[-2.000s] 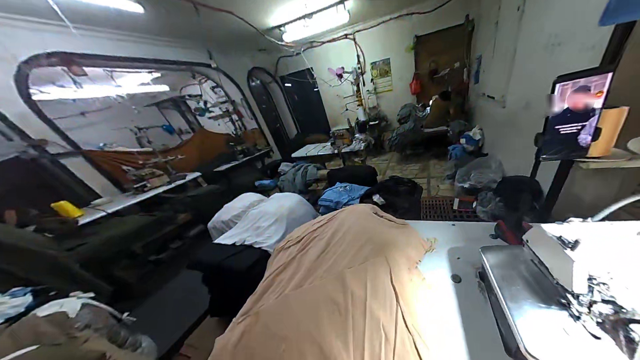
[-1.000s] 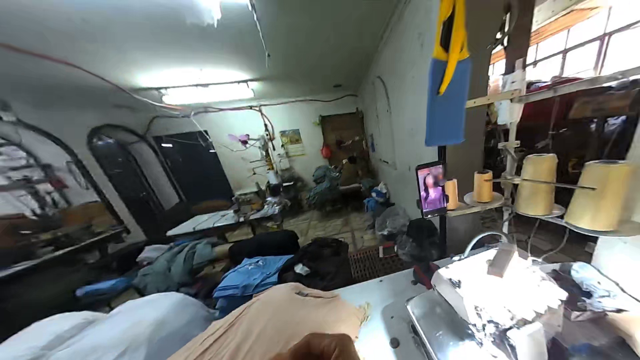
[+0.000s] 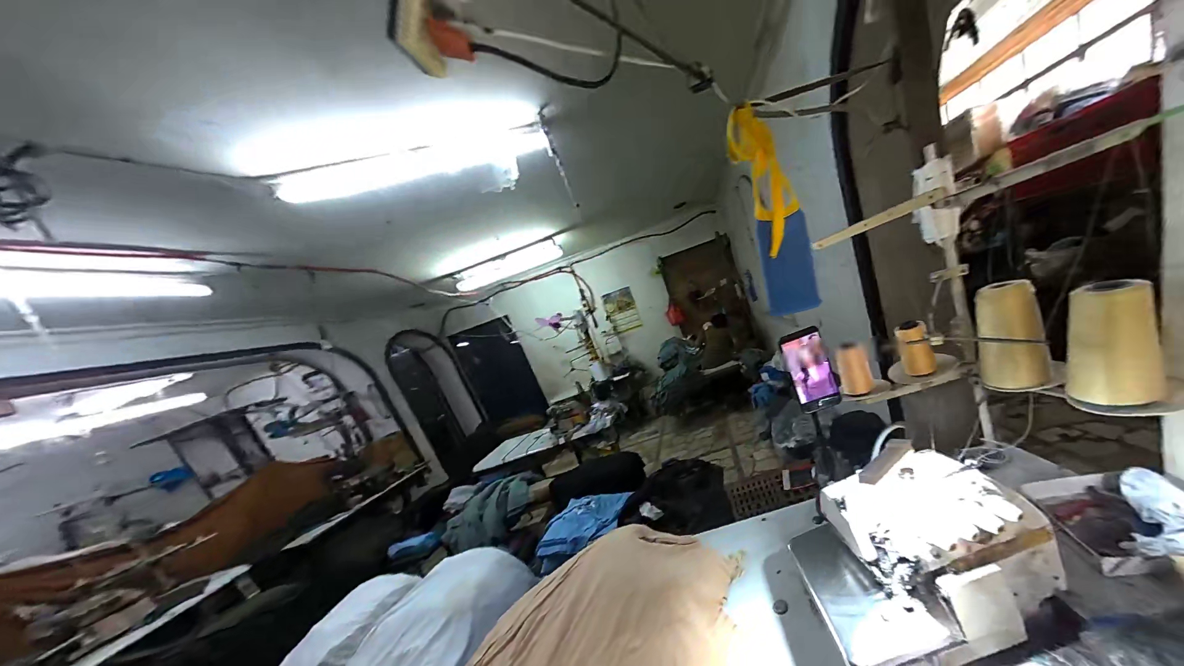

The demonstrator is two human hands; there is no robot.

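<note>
Neither my left hand nor my right hand shows at this moment. A tan cloth (image 3: 620, 601) lies heaped over the left part of the white sewing table (image 3: 758, 573). Against its left side bulges a white cloth (image 3: 453, 606). An industrial sewing machine (image 3: 934, 546), brightly lit and with a metal plate in front, stands on the table at the right. Behind it a phone (image 3: 809, 368) with a lit screen is held upright on a stand. Cones of yellow thread (image 3: 1011, 335) and smaller orange spools (image 3: 915, 349) sit on a rack above the machine.
Past the table lie a blue garment (image 3: 581, 525), dark clothes (image 3: 684, 495) and a plastic crate (image 3: 768, 495). A tray of scraps (image 3: 1091, 523) is right of the machine. A blue cloth with a yellow strap (image 3: 786, 264) hangs overhead. A person (image 3: 717, 342) is at the far end.
The view has swung up and to the right since the oldest frame. A hand seen at the bottom edge by the tan cloth one second ago is out of view now.
</note>
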